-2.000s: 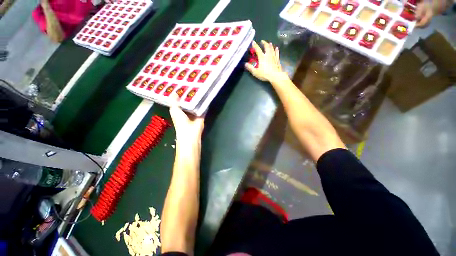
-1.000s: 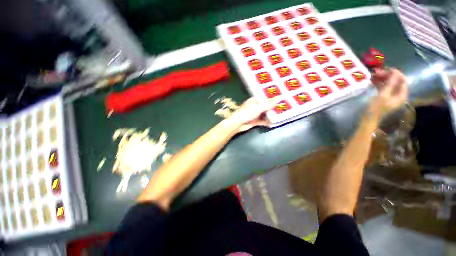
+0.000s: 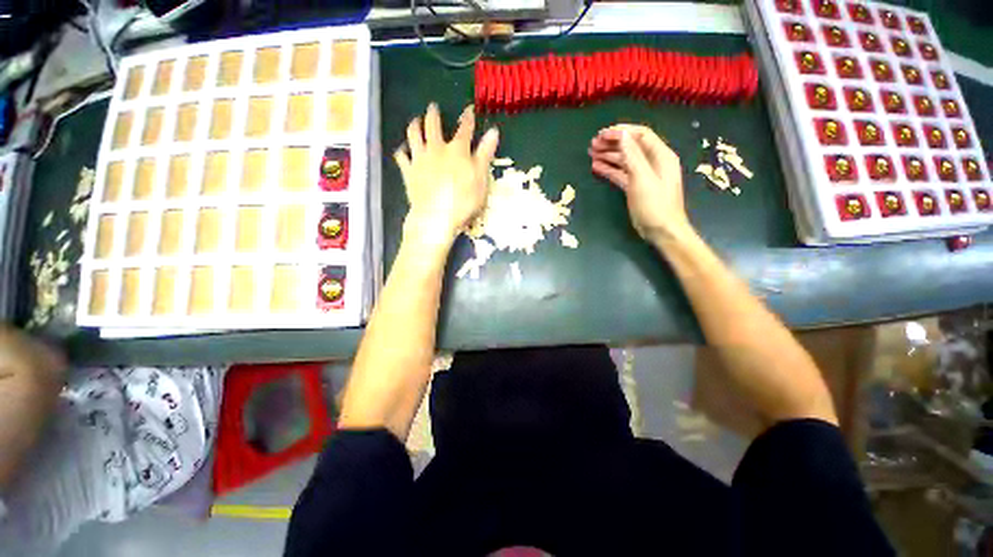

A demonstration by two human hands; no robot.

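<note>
My left hand is spread, palm down, at the left edge of a pile of small cream pieces; I see nothing held in it. My right hand hovers over the green bench right of that pile, fingers bent together; whether something small is between the fingertips I cannot tell. A long row of red housings stands behind both hands. A smaller cluster of cream pieces lies right of my right hand. The partly filled foam tray at left holds red units in three pockets of its right column.
The full foam tray stands at right, a red unit by its front edge. Cables lie behind the row. Another person's arm is at far left. A red stool and a carton are below the bench.
My view has turned left. Both hands have left the full tray, which now sits at the right. My left hand is now at the cream pile and my right hand is away from the red unit.
</note>
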